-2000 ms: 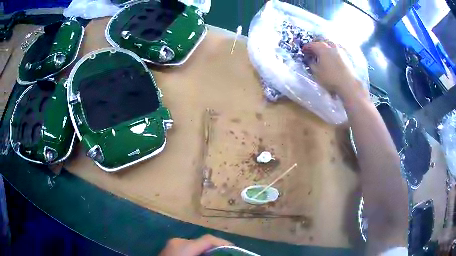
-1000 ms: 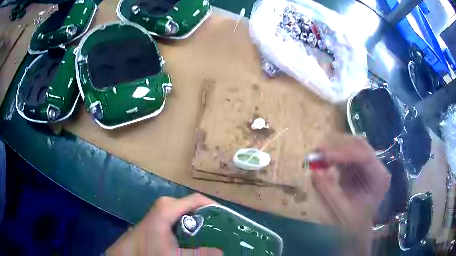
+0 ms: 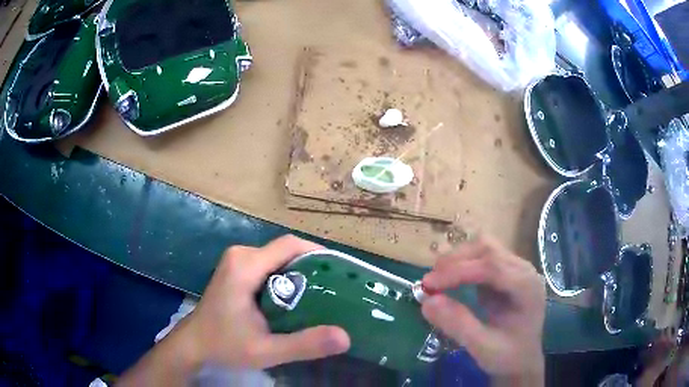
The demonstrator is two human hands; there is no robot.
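My left hand (image 3: 249, 310) holds a glossy green car body shell (image 3: 347, 314) by its left end, over the bench's front edge. A silver lamp piece (image 3: 283, 288) sits at the shell's left corner. My right hand (image 3: 487, 306) pinches a small red and silver tail light piece (image 3: 421, 290) at the shell's upper right rim. The fingertips hide part of the piece. A white oval glue dish (image 3: 382, 174) with pale green content stands beyond the shell, with a thin pale stick (image 3: 420, 143) leaning in it. A white lump (image 3: 392, 118) lies behind the dish.
A stained cardboard pad (image 3: 317, 143) lies under the dish on a brown cardboard sheet (image 3: 261, 151). Finished-looking green shells (image 3: 185, 87) stand at upper left. Dark hollow shells (image 3: 578, 234) stand at right. An open plastic parts bag (image 3: 521, 53) lies at upper right.
My right hand has left the parts bag and brought the red and silver piece to the shell. My left hand has raised the shell further into view. The camera view has shifted downward.
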